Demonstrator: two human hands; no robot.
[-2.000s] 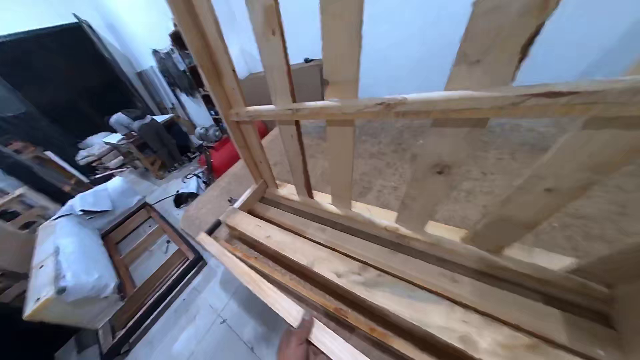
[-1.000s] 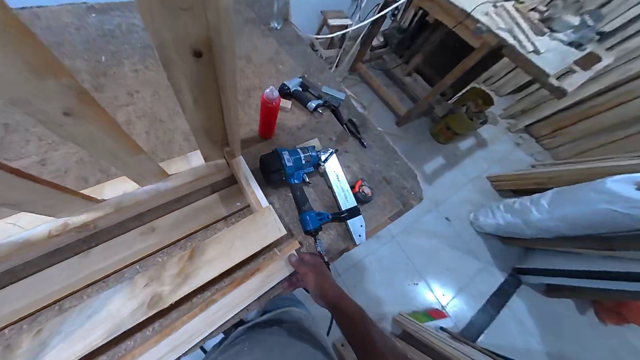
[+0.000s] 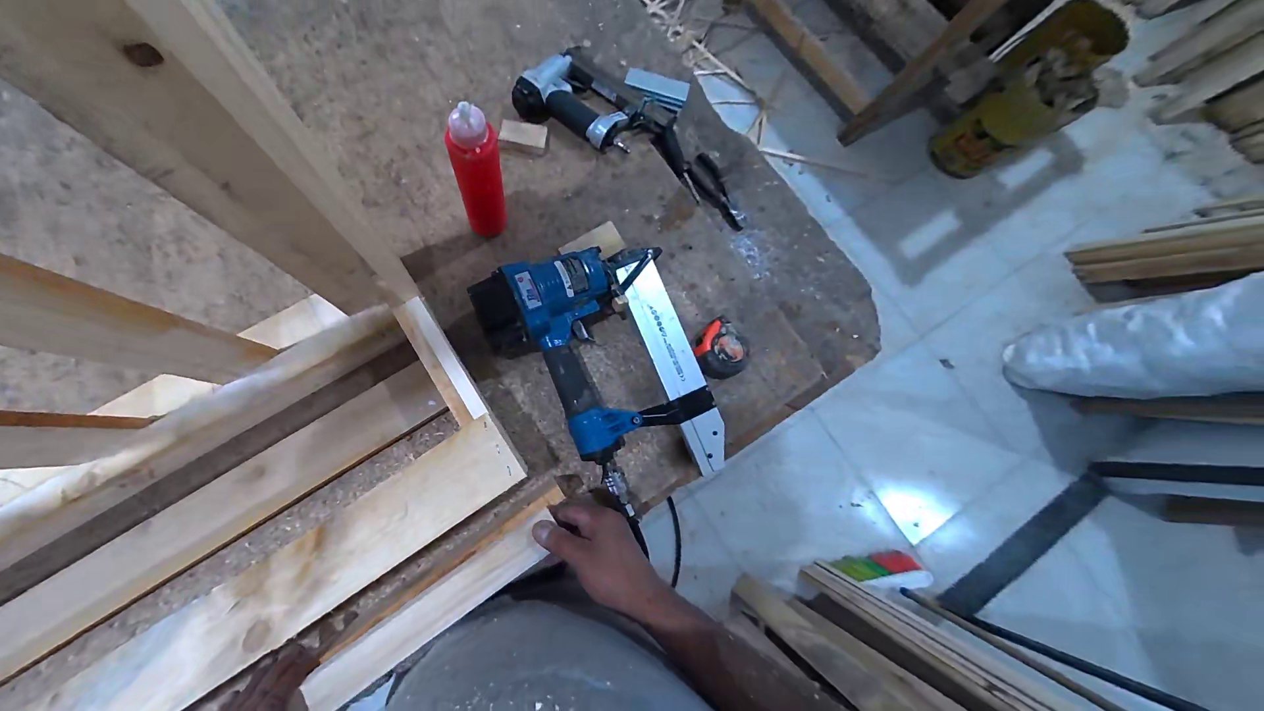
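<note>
My right hand grips the end of a loose pine board, its thumb on top. At the bottom edge my left hand, dark and partly cut off, touches the same board further along. The board lies beside a slatted wooden frame with upright slats. Beyond my right hand a blue pneumatic nailer lies on the worktable, its hose fitting close to my fingers. A red squeeze bottle stands behind it, and a black and orange tape measure lies beside its magazine.
A second, silver and black air nailer lies at the back of the worktable, near a small wood block. On the tiled floor are a yellow can, a brush, stacked boards and a plastic-wrapped bundle.
The view has swung far to the right since two seconds ago, bringing in the nailers and bottle. My left hand shows at the bottom now; my right hand stays at the board's end since one second ago.
</note>
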